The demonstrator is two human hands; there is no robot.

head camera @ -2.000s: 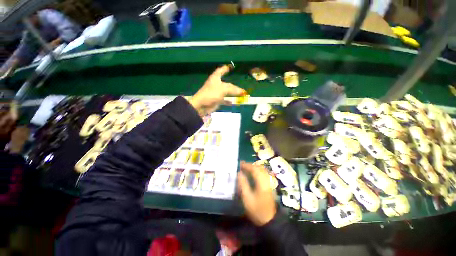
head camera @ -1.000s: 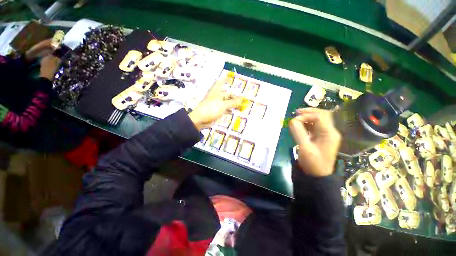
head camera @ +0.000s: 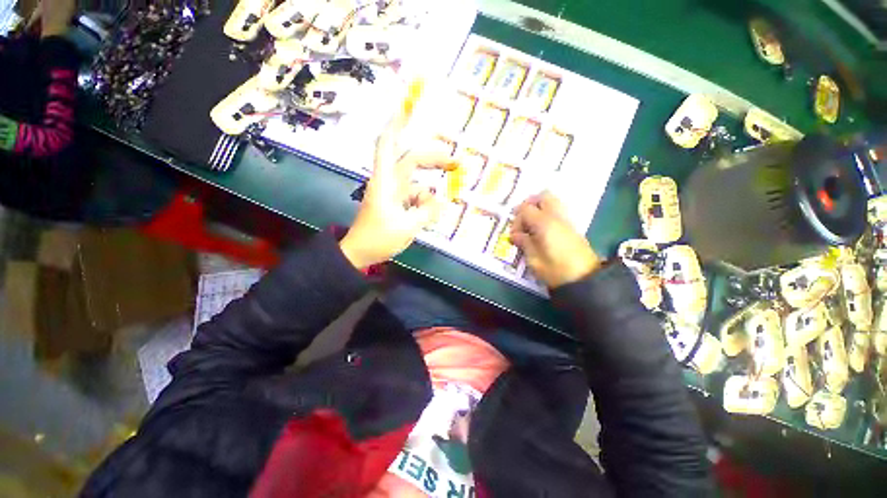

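The white cell tray (head camera: 593,131), with small flat yellow-edged battery cells in its pockets, lies tilted in front of me. My left hand (head camera: 394,199) is over the tray's left side, fingers spread. Yellow shows at its raised fingertip and at a lower fingertip by a pocket; I cannot tell whether these are held pieces. My right hand (head camera: 552,238) is at the tray's lower right, with its fingertips together beside a yellow-marked cell (head camera: 506,245). Whether they grip anything is hidden.
Cream housings with wires (head camera: 763,340) are heaped right, around the black tape dispenser (head camera: 754,199). More housings (head camera: 248,102) lie left on a white sheet beside the black mat (head camera: 199,83) and a dark component pile (head camera: 141,58). A person's striped sleeve (head camera: 58,112) is far left.
The view has shifted down and right. My right hand has moved from beside the dispenser to the tray's lower right. My left hand has turned, with one finger now raised.
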